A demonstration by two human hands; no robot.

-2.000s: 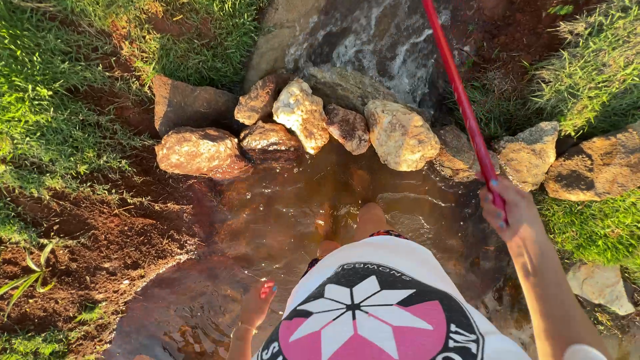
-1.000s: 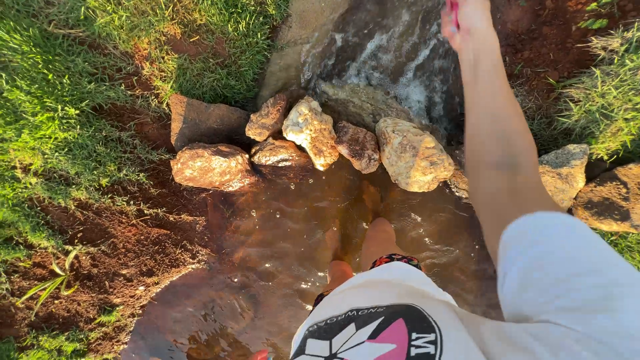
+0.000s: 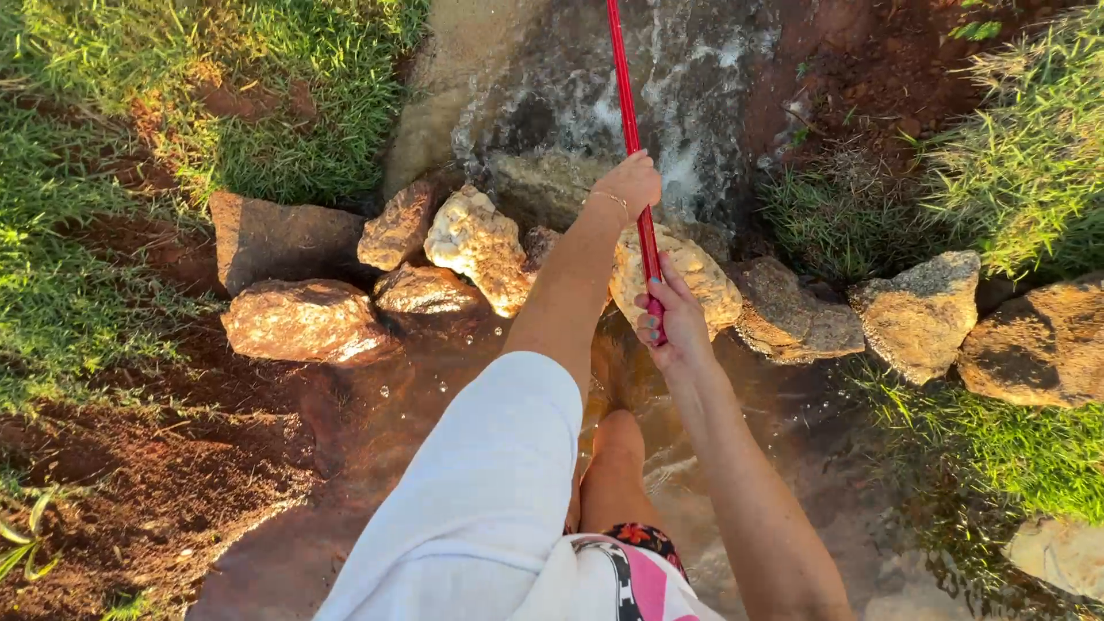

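A long red pole (image 3: 627, 86) runs from the top edge of the head view down to the middle. My left hand (image 3: 631, 183) grips it farther up, above the row of rocks. Lower down, my right hand (image 3: 674, 315) is closed around the pole's near end, in front of a pale rock (image 3: 711, 289). The pole's far end is out of view. My legs (image 3: 617, 470) stand in shallow brown water below the hands.
Rocks line up across the stream, among them a wet reddish rock (image 3: 302, 321) and a white one (image 3: 477, 244). Foaming water (image 3: 681, 103) lies beyond them. Grass (image 3: 285, 112) and red soil (image 3: 164, 492) border the left; more grass (image 3: 1026, 448) grows at the right.
My left hand, low and off the pole two seconds ago, now grips it. The pole has moved left from the right side, with my right hand still at its near end.
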